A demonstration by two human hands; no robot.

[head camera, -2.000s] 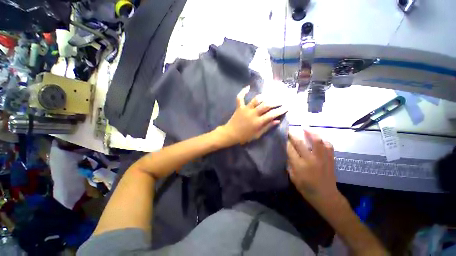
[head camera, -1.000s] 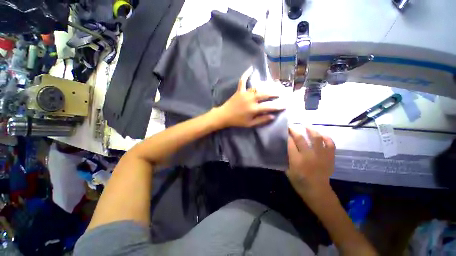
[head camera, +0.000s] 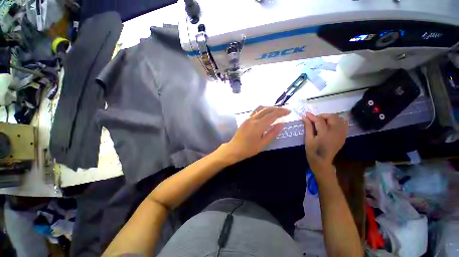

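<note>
The dark grey sewn garment part [head camera: 156, 95] lies spread on the table left of the needle area, its right edge lost in the lamp glow by the presser foot [head camera: 234, 83]. My left hand [head camera: 259, 131] is off the cloth's right edge, fingers apart, over the table's front edge. My right hand [head camera: 326, 138] is right of it, its fingertips together at the small white label [head camera: 302, 107], which is blurred and partly hidden. The teal-and-dark thread snips [head camera: 291, 89] lie just behind the label.
The JACK machine head [head camera: 282, 45] spans the back. A black phone [head camera: 387, 100] with lit marks lies on the right. Pale blue scraps [head camera: 317, 75] lie behind the snips. Long grey panels [head camera: 83, 95] lie at left, near a beige machine [head camera: 17, 143]. Plastic bags [head camera: 402, 201] are low right.
The view has shifted right, bringing the phone and machine panel into sight. Both hands have left the cloth and moved right to the label. The garment part lies flat, released.
</note>
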